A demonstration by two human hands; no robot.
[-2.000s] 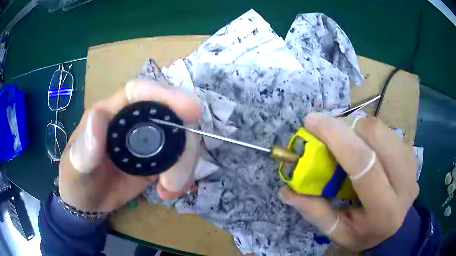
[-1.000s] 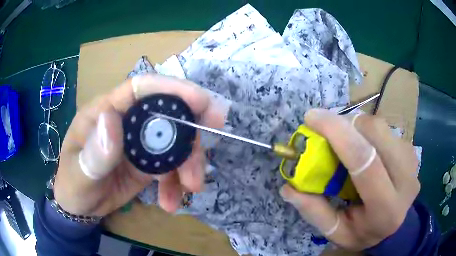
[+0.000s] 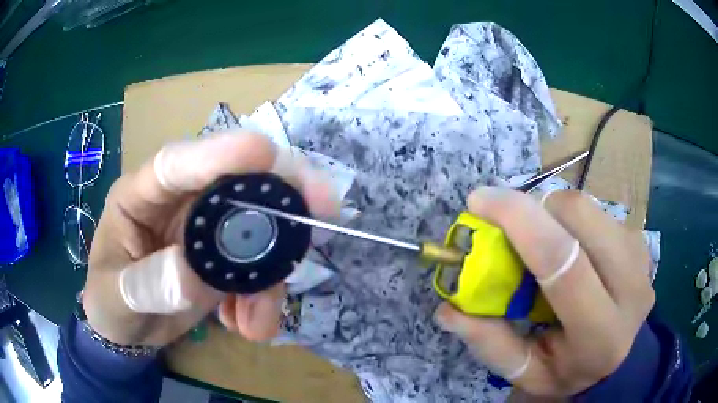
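Observation:
My left hand [image 3: 149, 236], with whitish finger cots, holds a round black perforated disc [image 3: 206, 264] with its face turned up. The disc has a ring of small pale holes and a silvery-grey round centre. My right hand [image 3: 571, 291] is closed around a yellow-and-blue tool handle [image 3: 492, 271]. A brass-coloured collar [image 3: 441, 252] joins the handle to a thin silver shaft [image 3: 354, 231]. The shaft reaches left across the disc's face, its tip by the upper-left holes; whether it touches is unclear.
A black-smudged crumpled cloth [image 3: 409, 165] lies under the hands on a tan board [image 3: 181, 98]. Silver tweezers [image 3: 555, 171] and a dark cord [image 3: 602, 130] are at the right. Eyeglasses [image 3: 83, 189] and a blue bin [image 3: 14, 206] are at the left. Small cream pieces [image 3: 703, 291] lie far right.
The disc has shifted right since the first frame, then slightly down since the second. The left fingers have re-placed around it. The right hand still holds the tool, nearly unmoved.

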